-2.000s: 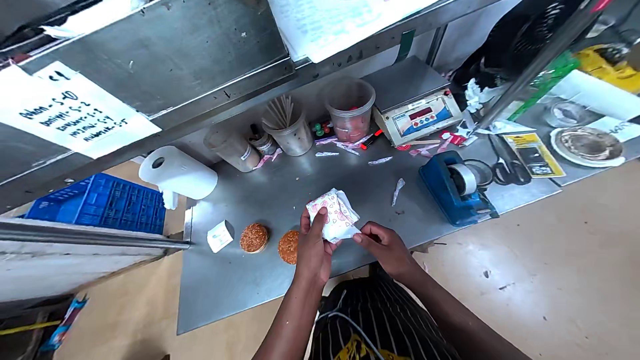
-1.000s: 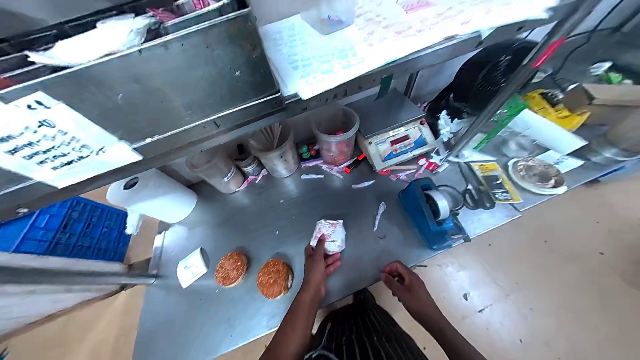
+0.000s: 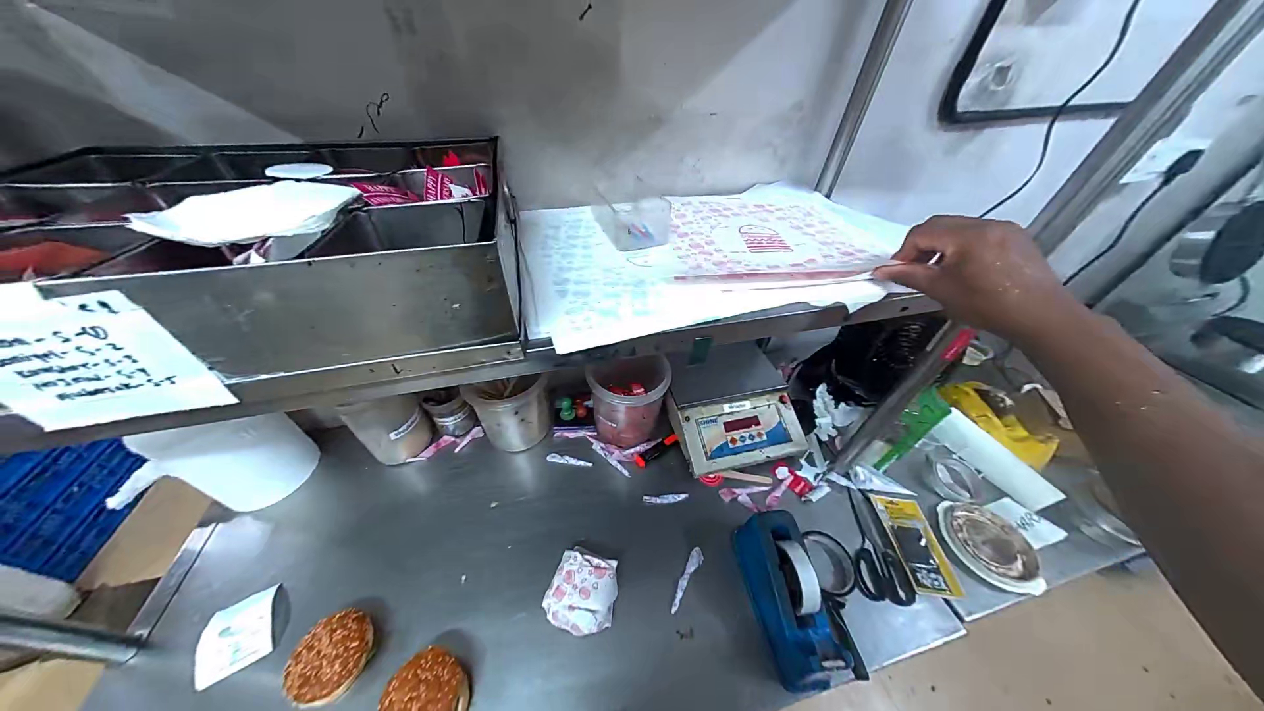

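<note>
My right hand [image 3: 963, 267] pinches the right front corner of a stack of printed wrapping paper sheets [image 3: 760, 237] on the steel shelf. A small clear plastic container [image 3: 632, 223] sits on the paper. Below, on the steel table, a small item wrapped in printed paper [image 3: 581, 592] lies by itself. Left of it are a sesame bun [image 3: 329, 657] and another sesame bun [image 3: 425, 681], the latter cut off by the frame's bottom edge. A folded white paper [image 3: 237, 637] stands at their left. My left hand is out of view.
A steel divided bin [image 3: 286, 306] occupies the shelf's left part. Under the shelf stand plastic tubs [image 3: 629, 405], a digital scale [image 3: 741, 425] and a paper roll [image 3: 237, 459]. A blue tape dispenser [image 3: 785, 602], scissors [image 3: 879, 558] and a lidded round container [image 3: 992, 543] are at right.
My right hand has gone from above the table's front edge up to the paper on the shelf. My left hand has let go of the wrapped item and left view. The view has tilted up.
</note>
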